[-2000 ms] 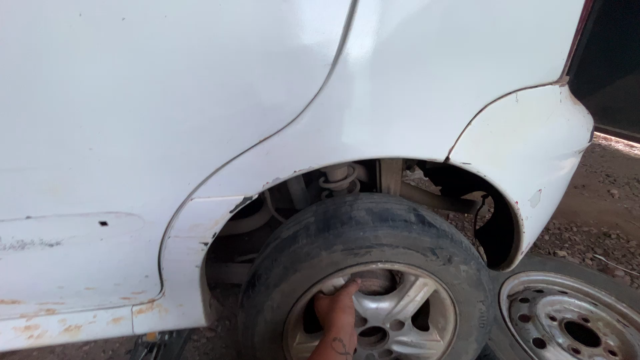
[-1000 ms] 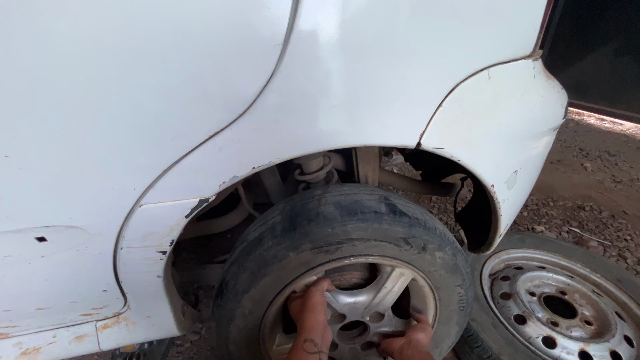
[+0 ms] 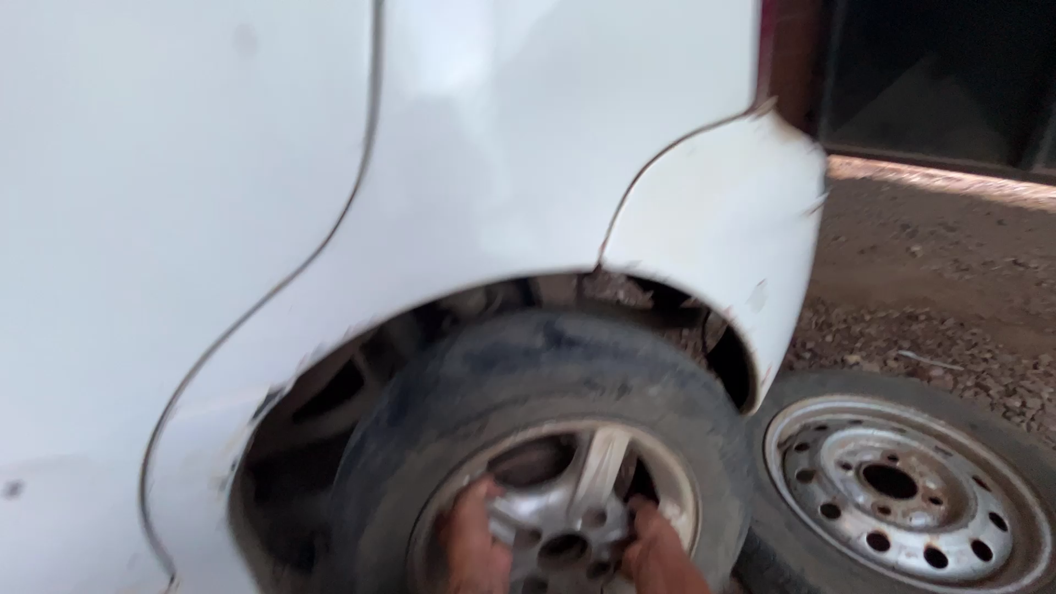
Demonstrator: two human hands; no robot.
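Note:
An alloy car wheel with a worn tire stands at the rear wheel arch of a white car, partly inside the arch. My left hand grips the wheel at the left of its hub, the fingers reaching into a gap between spokes. On the right of the hub my right hand grips it in the same manner, fingertips hidden behind the spokes. The picture is somewhat blurred. Behind the tire, the hub and suspension parts are mostly hidden.
A second wheel with a rusty steel rim lies flat on the gravel at the right, close beside the tire. The rear bumper curves above it. A dark panel stands in the upper right background.
Two seconds ago only my left hand showed on the wheel; my right hand came into view at the hub's right one second ago. The wheel's spokes have turned somewhat.

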